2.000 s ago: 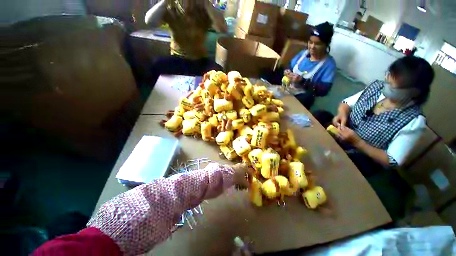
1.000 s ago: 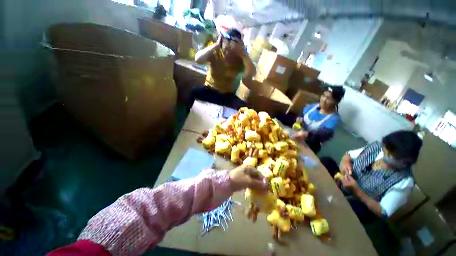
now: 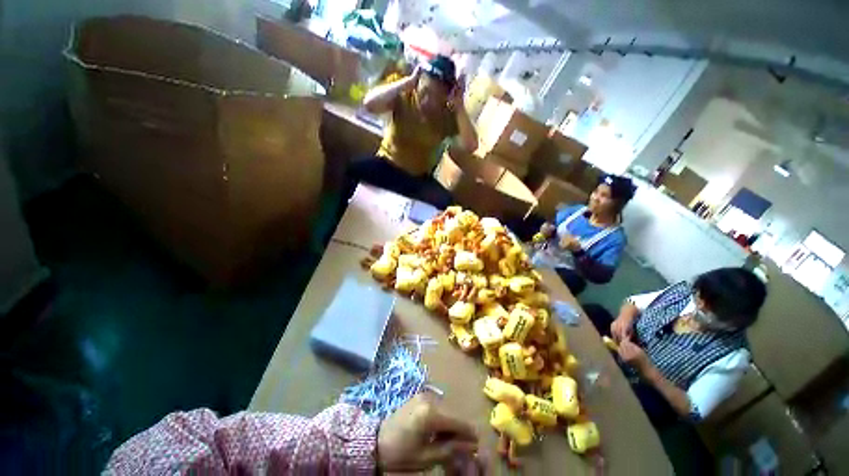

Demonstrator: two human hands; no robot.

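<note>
My left hand [image 3: 424,439], in a pink checked sleeve, is low at the table's near edge. Its fingers point right and are blurred; I cannot tell whether they hold anything. A pinkish blur lies by its fingertips at the picture's bottom. My right hand cannot be made out. A big pile of yellow plush toys [image 3: 489,329] with orange-brown limbs lies beyond and right of my left hand. White and pale blue strips [image 3: 396,376] lie tangled just beyond my wrist. A pale grey-blue stack or shallow box [image 3: 354,323] lies beside them.
The brown table [image 3: 321,270] runs away from me. A huge open carton [image 3: 186,139] stands at the left. A person in yellow [image 3: 414,125] is at the far end. Two people sit along the right side, one in blue [image 3: 600,237], one in a checked vest [image 3: 678,339]. Cartons [image 3: 510,130] stand behind.
My left hand has drawn back from the toy pile towards me. The yellow toy at its fingers a second ago no longer shows there. The strips and grey-blue stack are more exposed.
</note>
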